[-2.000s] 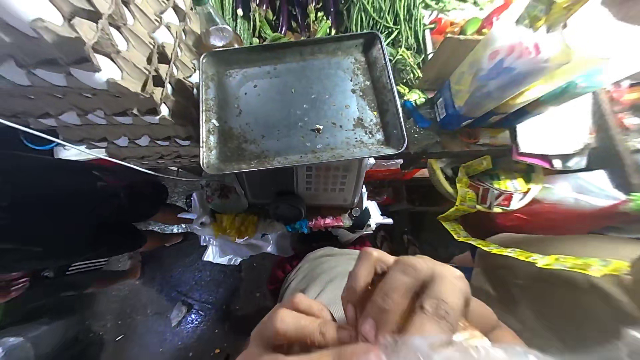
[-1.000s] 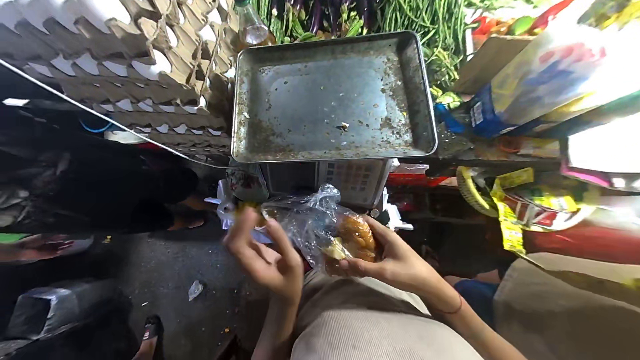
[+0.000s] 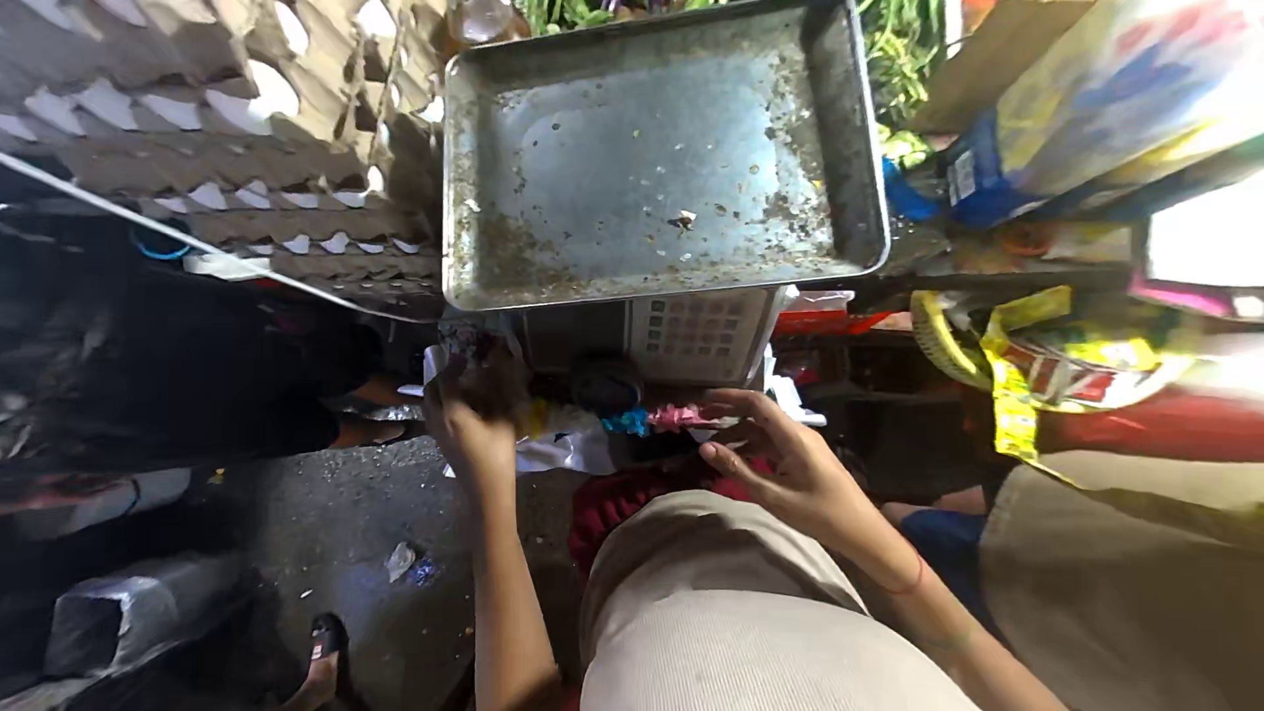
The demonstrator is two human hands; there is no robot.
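A worn metal tray (image 3: pixel 652 158) lies on top of a digital weighing scale, whose keypad (image 3: pixel 696 334) shows beneath the tray's near edge. My left hand (image 3: pixel 476 420) reaches below the tray's left corner, its fingers in shadow at a dark, clear plastic-like thing; whether it grips this cannot be told. To the right, my right hand (image 3: pixel 765 449) is held with fingers apart and nothing in it, near a pink bundle (image 3: pixel 676 418) and a blue bundle (image 3: pixel 626 423) of small ties. White plastic bags (image 3: pixel 573 449) hang between the hands.
Stacked egg trays (image 3: pixel 247 118) rise at the left, with a white cord across them. Green vegetables (image 3: pixel 899 59) lie behind the tray. At right are plastic-wrapped packs (image 3: pixel 1106 109) and a basket (image 3: pixel 938 341) with yellow sachets. People stand at left and right.
The clear bag with brown, round contents that both hands held one second ago is out of sight. My left hand has moved left and forward, below the tray; my right hand has opened.
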